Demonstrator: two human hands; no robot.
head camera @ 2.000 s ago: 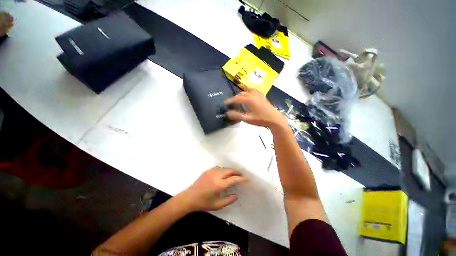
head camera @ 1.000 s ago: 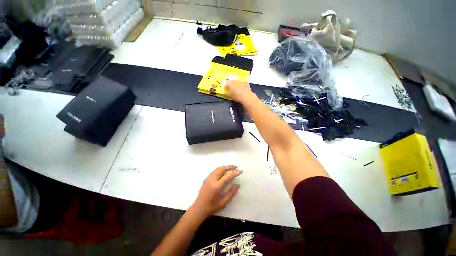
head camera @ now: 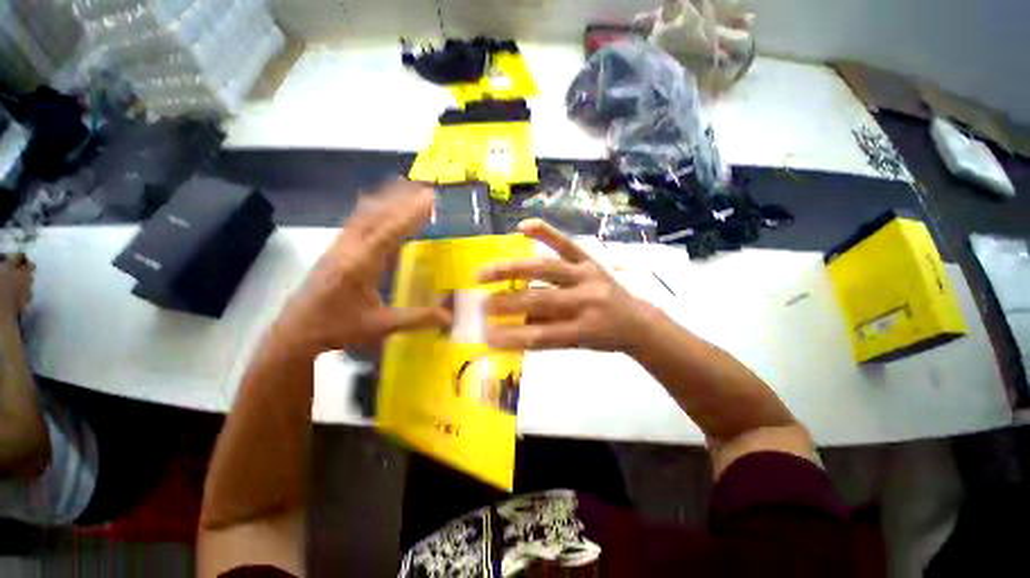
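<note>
A yellow outer box (head camera: 452,395), flat-looking and blurred, is in front of me at the table's front edge, tilted towards me. My left hand (head camera: 367,277) is blurred at its upper left side, thumb on the yellow face. My right hand (head camera: 565,299) lies over its upper right side with the fingers spread. A black inner box (head camera: 457,212) shows behind the outer box, partly hidden by it. Two more black inner boxes (head camera: 198,243) lie stacked at the left. A stack of flat yellow outer boxes (head camera: 480,150) lies at the back centre.
A yellow box (head camera: 898,294) stands at the right. A black heap (head camera: 706,215) lies beside a clear plastic bag (head camera: 661,113). Thin loose strips are scattered near it. White stacked packs (head camera: 181,51) are at back left. Another person's arm (head camera: 17,361) is at the far left edge.
My right hand has come back from the yellow stack with an outer box. My left hand has risen to the box. The view has shifted, and the black inner box is now partly covered.
</note>
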